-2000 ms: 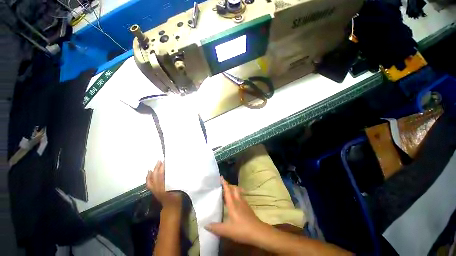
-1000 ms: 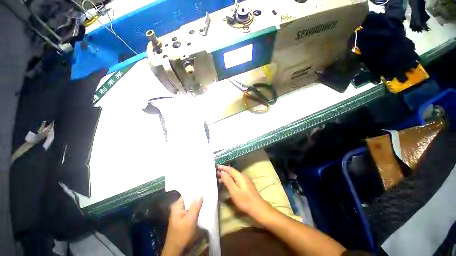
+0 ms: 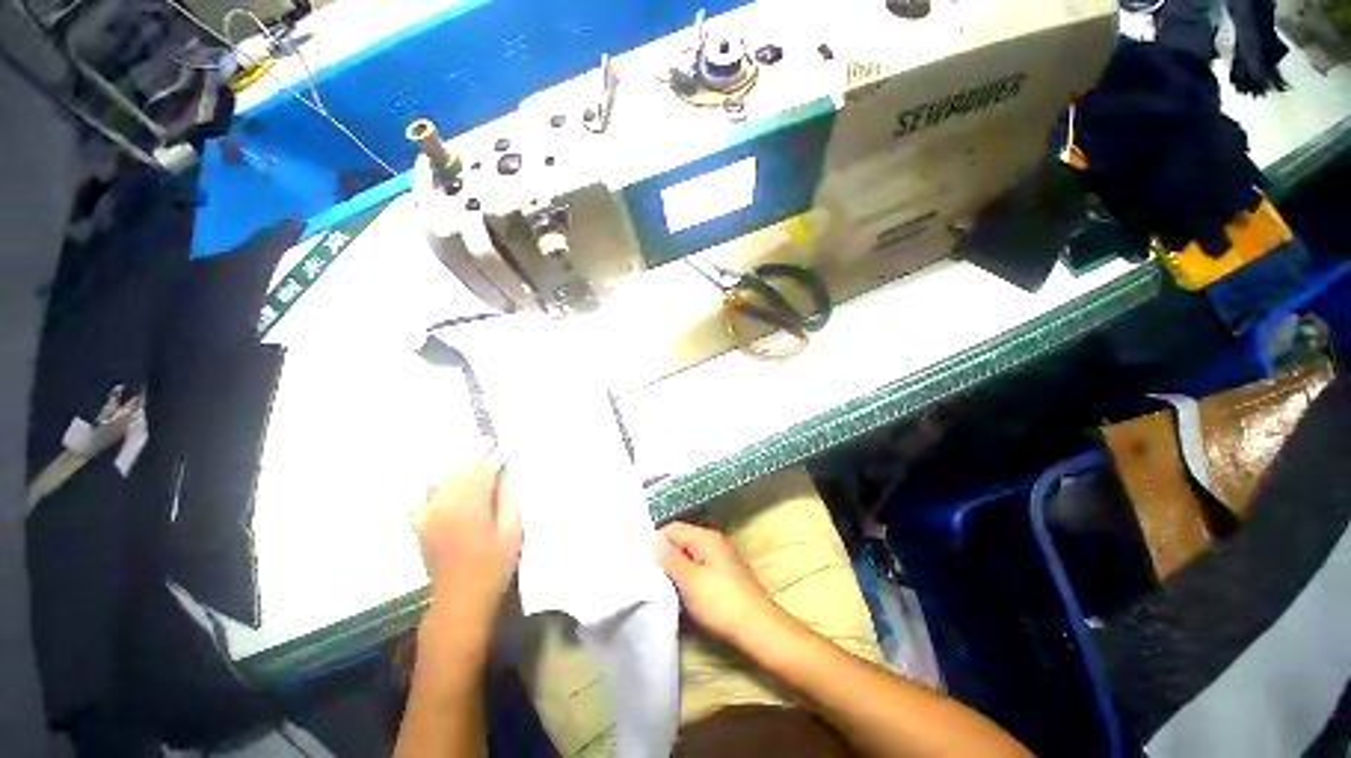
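Note:
A long white-faced fabric panel (image 3: 571,444) with dark edges runs from under the left end of the cream sewing machine (image 3: 948,111) over the table's front edge and hangs down toward my lap. My left hand (image 3: 470,526) is at the panel's left edge on the table, fingers closed on that edge. My right hand (image 3: 711,575) pinches the panel's right edge just below the table edge. The needle area is washed out by glare, so the presser foot is not clear.
Scissors (image 3: 774,314) lie against the machine arm. A dark scrap pile (image 3: 1163,148) sits on a yellow-orange tray (image 3: 1233,255). A blue bin (image 3: 1055,541) holds brown and dark pieces at the right. Dark panels (image 3: 222,430) hang at the table's left end. A blue trough (image 3: 445,89) is behind.
My left hand has moved up from the panel's lower part to its left edge on the table. My right hand has closed on the right edge. The view has shifted slightly.

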